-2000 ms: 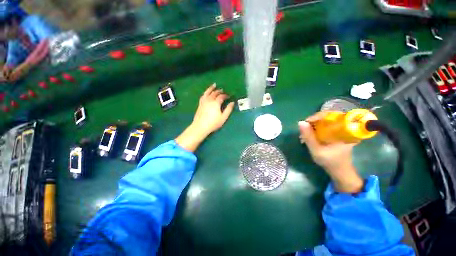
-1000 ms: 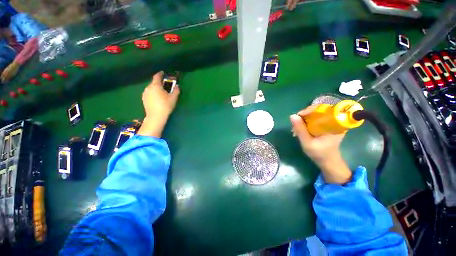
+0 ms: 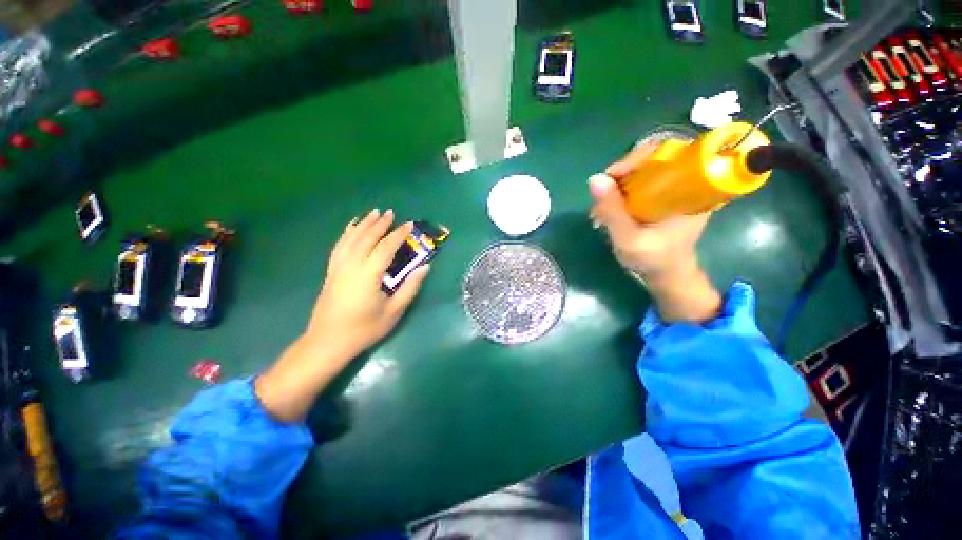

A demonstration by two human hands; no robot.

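My left hand (image 3: 364,280) holds a dark display unit (image 3: 411,256) with a pale-edged screen under its fingertips on the green bench, left of the grey disc. An orange-gold flex cable shows at the unit's upper right end. My right hand (image 3: 659,237) grips the thick yellow-orange handle of the soldering iron (image 3: 686,181), with a black cord at its near end. The iron's tip is hidden. The grey speckled disc (image 3: 515,293) and the round white dish (image 3: 519,205) lie between my hands.
Several display units (image 3: 196,280) lie at left, others (image 3: 555,68) along the back. A grey post (image 3: 485,90) stands behind the white dish. A white crumpled scrap (image 3: 716,109) lies by a second disc. Black trays (image 3: 916,200) are at right, a red scrap (image 3: 207,370) and yellow-handled tool (image 3: 44,459) at left.
My left hand has brought the display unit from the back left toward the grey disc. My right hand still holds the iron. The camera view has shifted, and a red scrap shows at left.
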